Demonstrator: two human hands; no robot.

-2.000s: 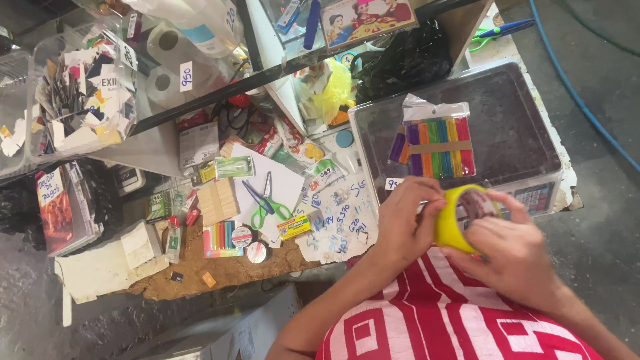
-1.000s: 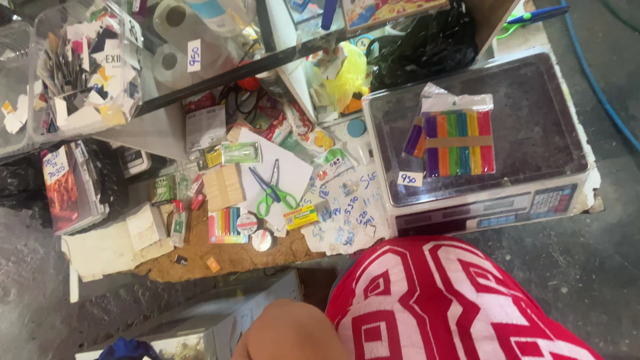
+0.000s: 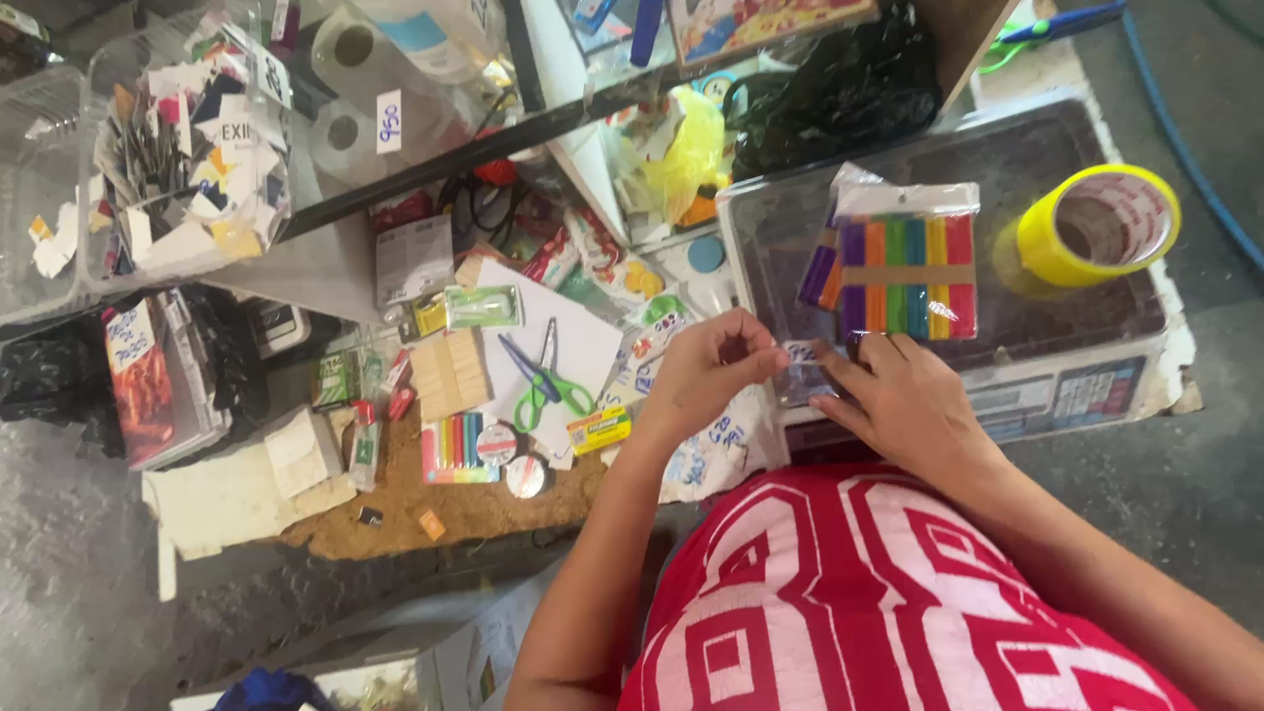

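My left hand [image 3: 713, 367] is at the left edge of the counter scale [image 3: 1047, 341], its thumb and forefinger close together by a small white paper label [image 3: 802, 353] with handwritten digits. My right hand [image 3: 894, 395] touches the label's right side with its fingers; whether either hand grips it is not clear. Just above my right hand, a clear packet of colored craft sticks [image 3: 908, 267] lies on the scale, partly over another packet with purple and orange sticks [image 3: 822, 272]. A roll of yellow tape [image 3: 1101, 225] stands at the scale's right side.
Green-handled scissors [image 3: 553, 390] lie on white paper beside plain wooden sticks [image 3: 449, 373] and a yellow box [image 3: 599, 429]. A clear bin of paper scraps [image 3: 188, 168] is on the shelf at upper left. Black plastic bags [image 3: 849, 99] lie behind the scale.
The yellow tape roll, in my hands two seconds ago, now stands on the scale. Both hands have come to the small label at the scale's left edge.
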